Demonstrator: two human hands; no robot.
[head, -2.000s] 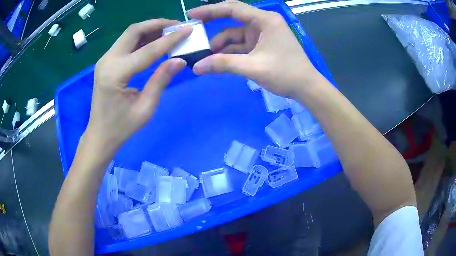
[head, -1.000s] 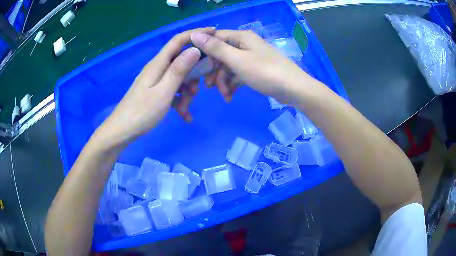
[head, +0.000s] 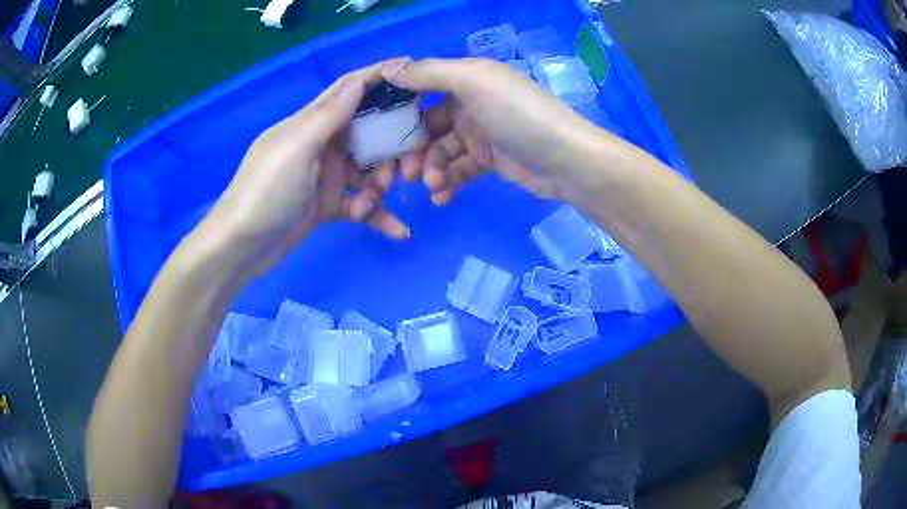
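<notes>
A small white unit (head: 386, 135) with a black end at its top is held between both hands above the blue bin (head: 398, 418). My left hand (head: 298, 179) grips its left side, thumb near the black end. My right hand (head: 487, 124) grips its right side, with the thumb and finger at the top. A thin dark line crosses the unit's right part. Whether a clear cover is on the unit cannot be told. Loose clear plastic covers (head: 340, 358) lie in the bin's lower left, right side and upper right corner.
A green belt (head: 169, 70) with several white units (head: 79, 116) lies beyond the bin. A pale metal rail (head: 70, 227) edges it at the left. A crumpled clear plastic bag (head: 845, 89) lies on the dark work surface (head: 726, 129) at the upper right.
The unit has been turned so that its black end faces up and away. Both hands have moved lower over the bin than two seconds ago. The white units on the belt have shifted left.
</notes>
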